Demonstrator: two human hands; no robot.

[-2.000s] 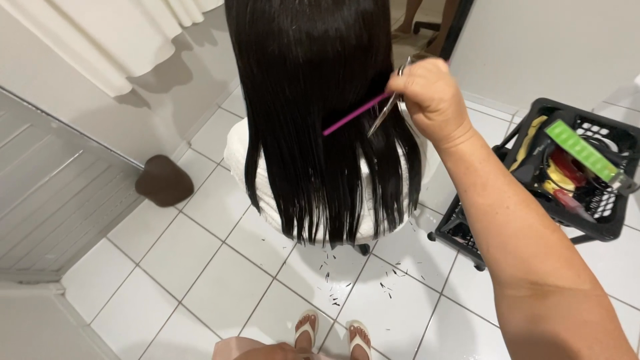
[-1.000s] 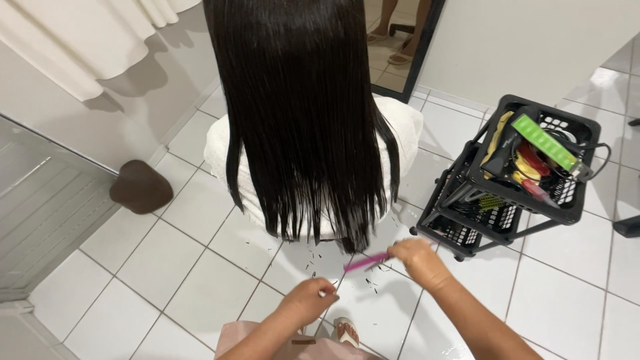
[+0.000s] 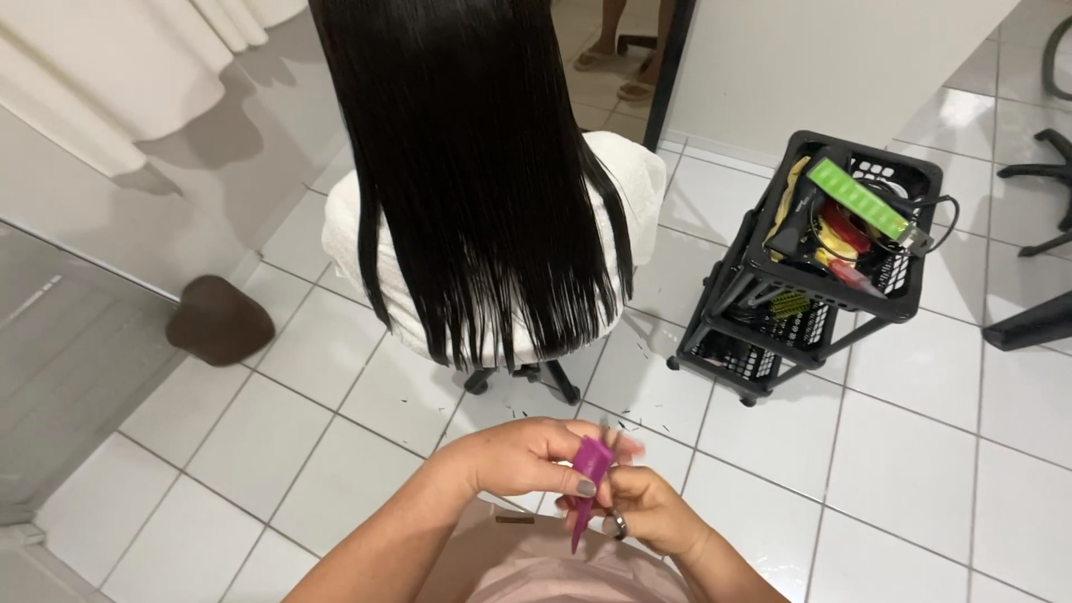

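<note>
Long, straight dark hair [image 3: 469, 167] hangs down the back of a seated person, over a white towel [image 3: 632, 197]. Below its ends my two hands meet in front of my body. My left hand [image 3: 528, 461] grips a purple comb [image 3: 592, 462] between thumb and fingers, its narrow end pointing down. Against it, my right hand [image 3: 653, 511] has its fingers curled around hair scissors [image 3: 617, 523]; a metal finger ring shows at the lower end, and the blades are blurred and partly hidden behind the comb and fingers.
At right stands a black wheeled trolley [image 3: 913, 310] holding a green hair tool [image 3: 858, 199] and several other items. A brown bin [image 3: 220, 321] is by the left wall. Hair clippings lie on the tiles beneath the chair [image 3: 563, 383]. A mirror [image 3: 620, 84] leans ahead; a curtain [image 3: 109, 75] hangs upper left.
My right hand has come down from beside the hair, with the comb and scissors, to my front. My left hand has come into view and now holds the comb.
</note>
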